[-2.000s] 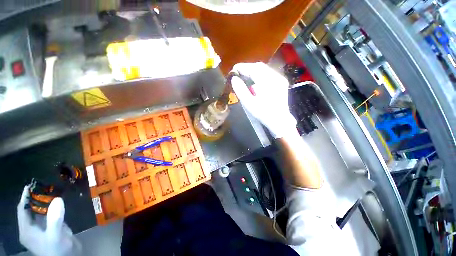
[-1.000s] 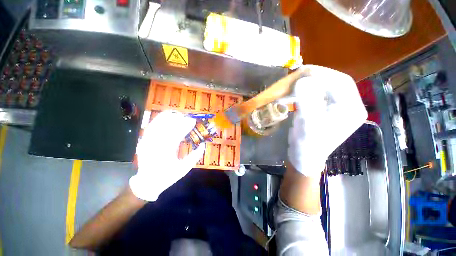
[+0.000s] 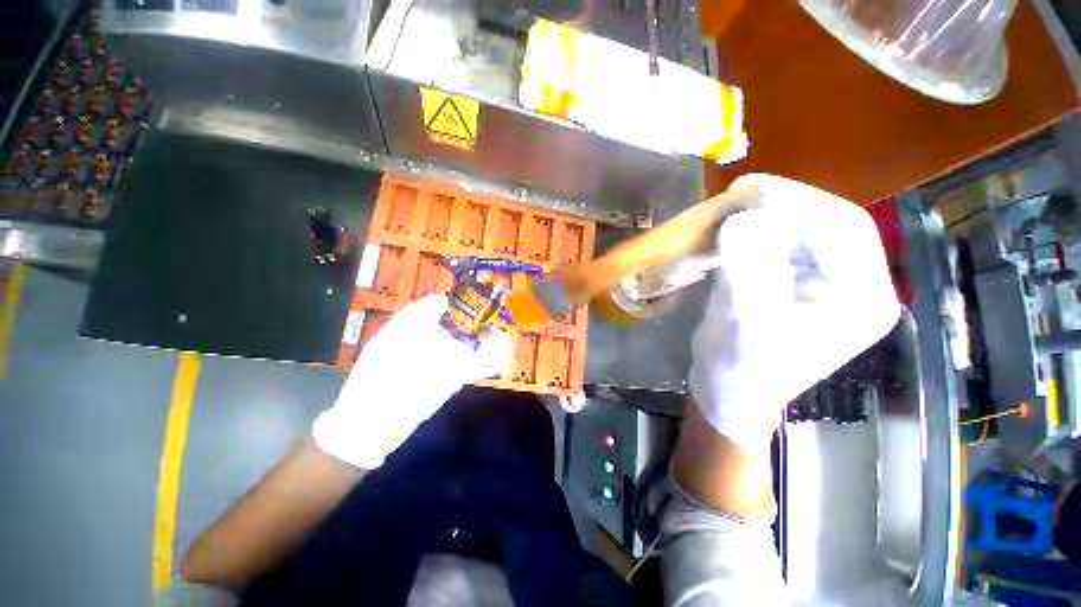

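My left hand [image 3: 409, 374], in a white glove, holds a wound coil [image 3: 472, 311] with copper-orange bands over the orange slotted tray [image 3: 397, 273]. My right hand [image 3: 800, 296], also gloved in white, holds a brush [image 3: 646, 259] by its flat brownish handle. The orange bristle end is at the coil's right side; whether it touches cannot be told for sure. Side cutters with blue handles [image 3: 504, 266] lie on the tray behind the coil, partly hidden. The flux jar [image 3: 646, 294] stands right of the tray, partly covered by the brush and my right hand.
A dark coil [image 3: 327, 237] stands on the black mat [image 3: 213, 267]. A tray of coils [image 3: 77, 125] is at far left. The steel machine [image 3: 510, 154] with a white padded roll [image 3: 634, 89] is behind. A steel pan [image 3: 842, 474] with dark coils is at right.
My left hand has brought the coil from the mat at left to over the tray. My right hand has moved the brush from the jar to the coil. The view has shifted.
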